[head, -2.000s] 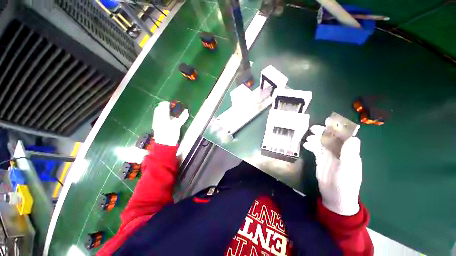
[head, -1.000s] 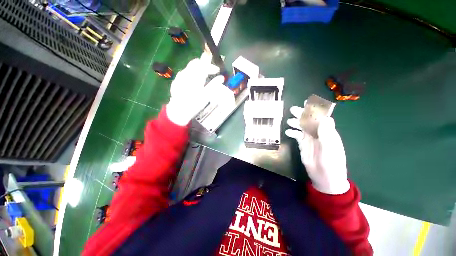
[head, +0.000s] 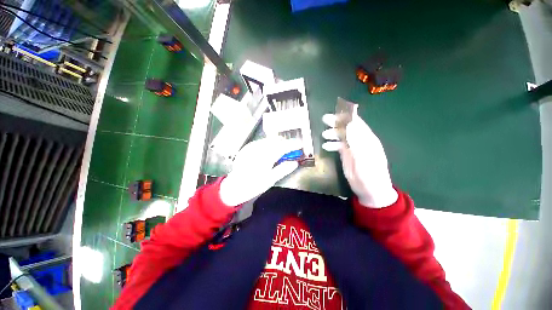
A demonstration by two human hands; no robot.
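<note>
My left hand (head: 257,169), in a white glove, grips a small component with a blue face (head: 290,157) at the near end of the upright white fixture (head: 285,118). The hand covers part of the fixture and component. The angled white fixture (head: 235,124) lies slanted to the left of the upright one, touching or nearly touching it. My right hand (head: 363,158), in a white glove, holds a thin grey-brown metal plate (head: 345,112) just right of the upright fixture, above the table.
Dark and orange components (head: 142,190) stand spaced on the green conveyor (head: 160,126) at left. A metal post (head: 190,35) crosses near the conveyor's white edge. Dark and orange parts (head: 380,80) lie on the green table (head: 460,133) at right. A blue bin (head: 315,4) is cut off at the top.
My left hand has gone from the conveyor over the angled fixture to the upright fixture's near end, now with a blue-faced component. My right hand keeps the plate, now more edge-on. The view has shifted right.
</note>
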